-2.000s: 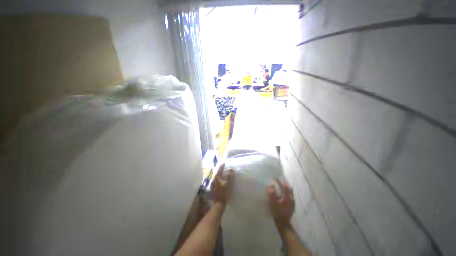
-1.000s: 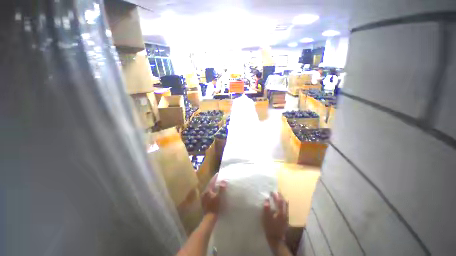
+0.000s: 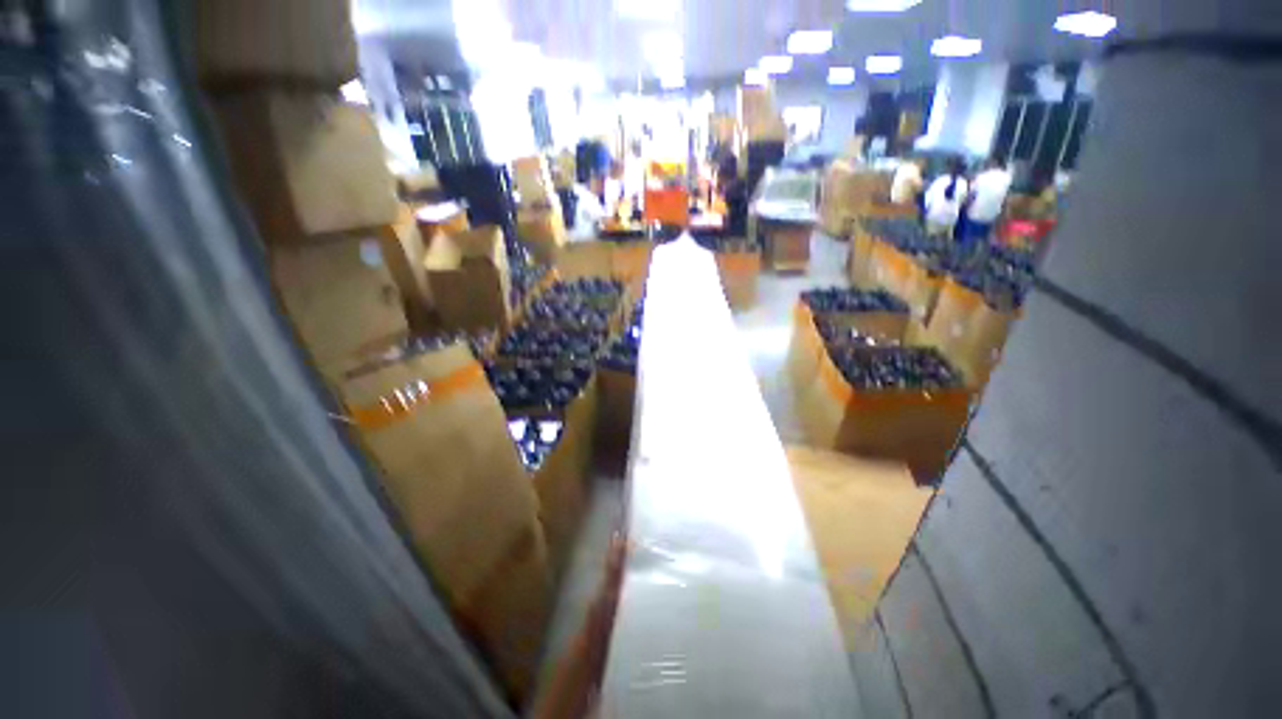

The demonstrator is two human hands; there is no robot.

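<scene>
A long white bundle in shiny film (image 3: 724,562) runs from the bottom edge, just right of centre, forward to a narrow far end. Its top is overexposed in places. A blurred reddish-brown strip (image 3: 602,618) lies along its lower left side. It may be part of my left hand or forearm, but no fingers can be made out. My right hand is not in view.
A grey block wall (image 3: 1139,407) stands close on the right, a hanging plastic curtain (image 3: 239,421) on the left. Stacked cartons (image 3: 316,169) stand beyond the curtain. Open cartons of black goods (image 3: 900,407) flank the bundle. People (image 3: 984,197) are far right.
The view has moved forward out of the dark passage onto the bright floor. Both hands were on the bundle's top; now neither is clearly seen, and more of the bundle's length shows.
</scene>
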